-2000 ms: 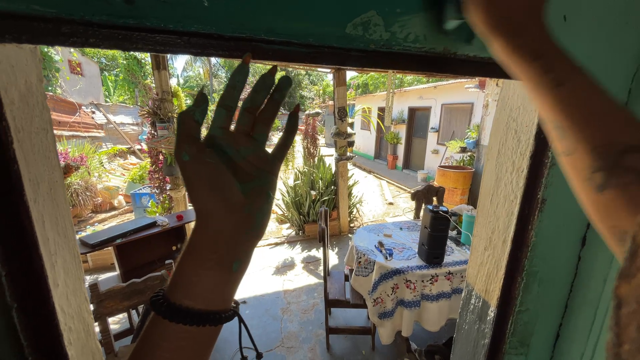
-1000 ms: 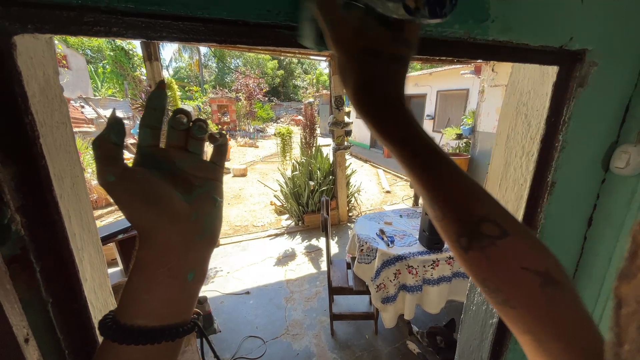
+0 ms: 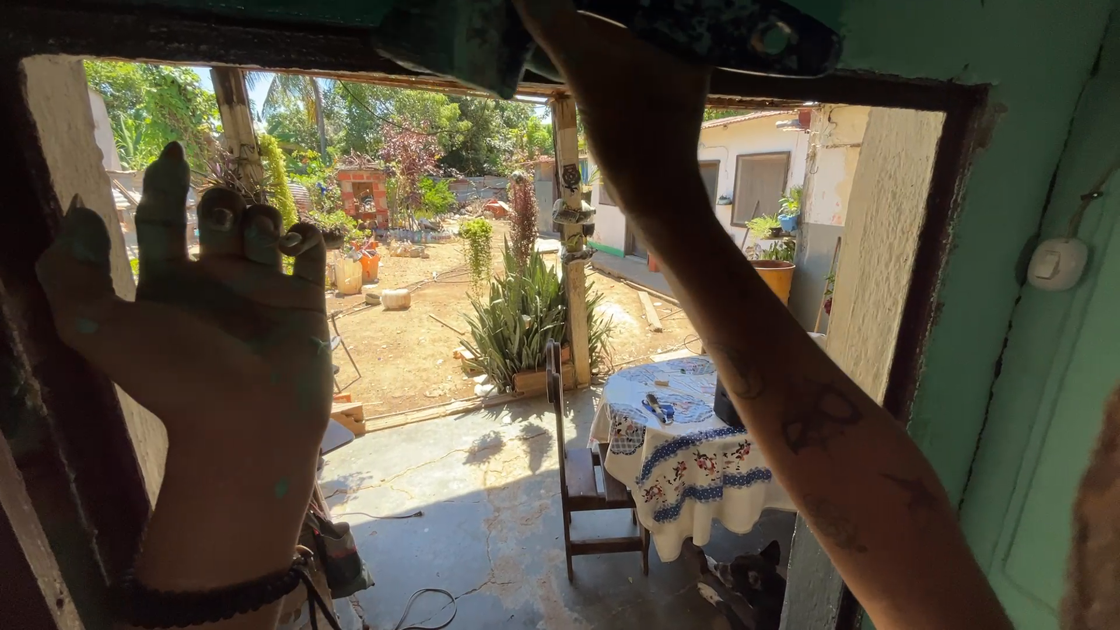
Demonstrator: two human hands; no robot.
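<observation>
My right hand is raised to the top edge of the window opening, shut on a paintbrush with a dark, paint-marked handle; its bristle end lies left of the hand, at the dark upper frame. The fingers are partly cut off by the top of the view. My left hand is held up at the left, palm showing and marked with green paint, with several fingers curled and nothing in it. It is in front of the opening near the left frame side. Green-painted wall borders the opening at the right.
A white light switch is on the right wall. Beyond the opening stand a round table with a patterned tablecloth, a wooden chair, a post and potted plants. A dark-coated animal is below the table, near a cable.
My right hand has moved left along the top of the opening, and more of the brush shows. My left hand's fingers were spread and are now partly curled.
</observation>
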